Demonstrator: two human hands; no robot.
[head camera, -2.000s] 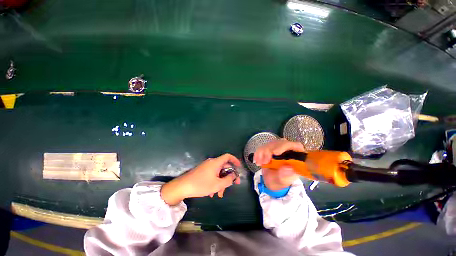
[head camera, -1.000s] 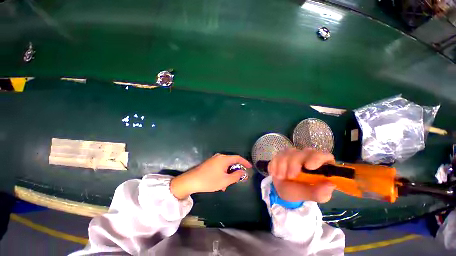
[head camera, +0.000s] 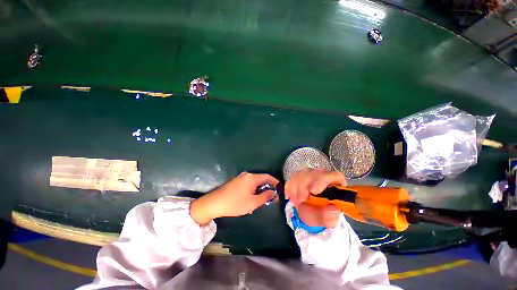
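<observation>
My left hand (head camera: 235, 197) holds a small round metallic unit (head camera: 267, 191) in its fingertips, above the dark green bench. My right hand (head camera: 313, 195) is closed around an orange electric screwdriver (head camera: 377, 205), held nearly level with its dark cable running right. The screwdriver's tip points left at the unit; the fingers partly hide where they meet. A blue band (head camera: 306, 225) is on my right wrist. Two round screw dishes stand just beyond my right hand, the left dish (head camera: 306, 159) partly covered by it, the right dish (head camera: 352, 154) filled with speckled contents.
Round units lie on the green belt at left (head camera: 34, 58), middle (head camera: 199, 87) and far right (head camera: 375, 36). A clear plastic bag (head camera: 442, 144) covers a dark box at right. A beige strip (head camera: 95, 174) and small white bits (head camera: 148, 136) lie at left.
The screwdriver has swung back toward the dishes and its tip has come left to the unit. The left hand keeps hold of the unit. The middle belt unit sits farther right than before.
</observation>
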